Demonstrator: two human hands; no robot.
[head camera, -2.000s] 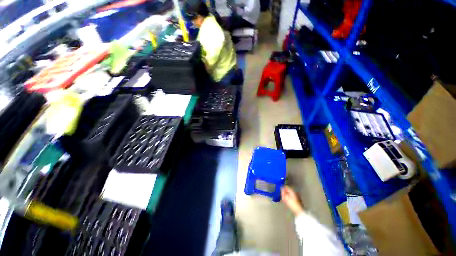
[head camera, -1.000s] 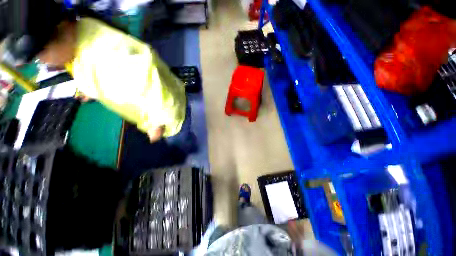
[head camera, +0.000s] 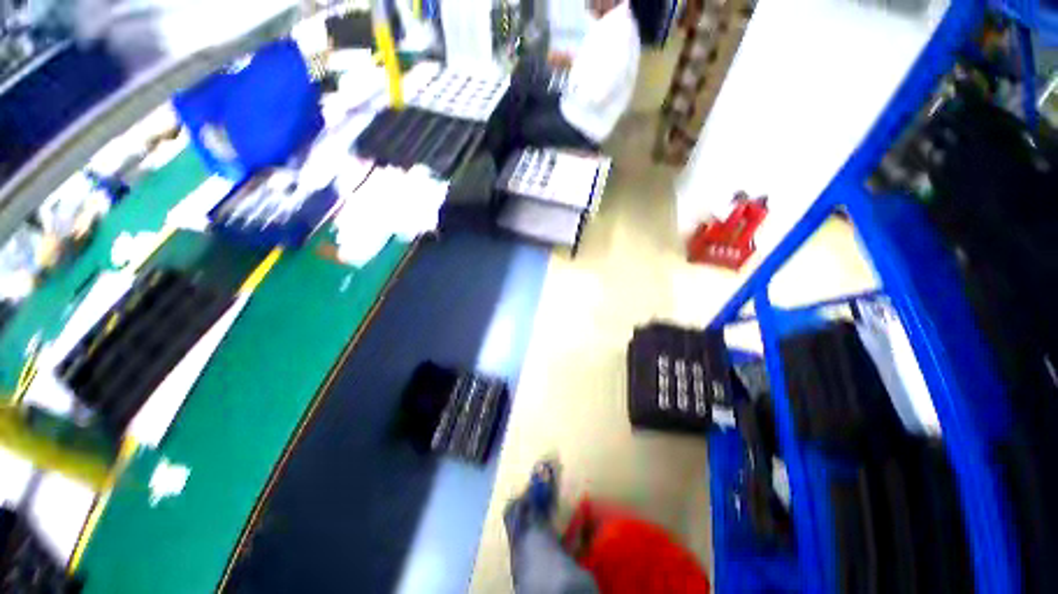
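Neither of my hands shows clearly; the picture is blurred. My shoe and trouser leg are at the bottom centre, beside a red stool (head camera: 644, 559) cut off by the lower edge. Nearest ahead on the floor, a stack of black pocket trays (head camera: 675, 377) stands against the shelving. Another small pile of black trays (head camera: 470, 415) lies on the dark floor strip by the line. A black pocket tray (head camera: 145, 342) lies on the green line surface (head camera: 261, 395) at left.
Blue shelving (head camera: 905, 279) with black trays lines the right side. A person in white (head camera: 603, 75) is beside a white-topped tray stack (head camera: 551, 192) farther up. A red object (head camera: 729, 236) is on the floor by a white panel. Yellow posts (head camera: 386, 52) rise from the line.
The view has moved forward along the aisle. The yellow-clad person and blue stool have left view; the red stool is now at the bottom edge. My right hand, visible two seconds ago, no longer shows clearly.
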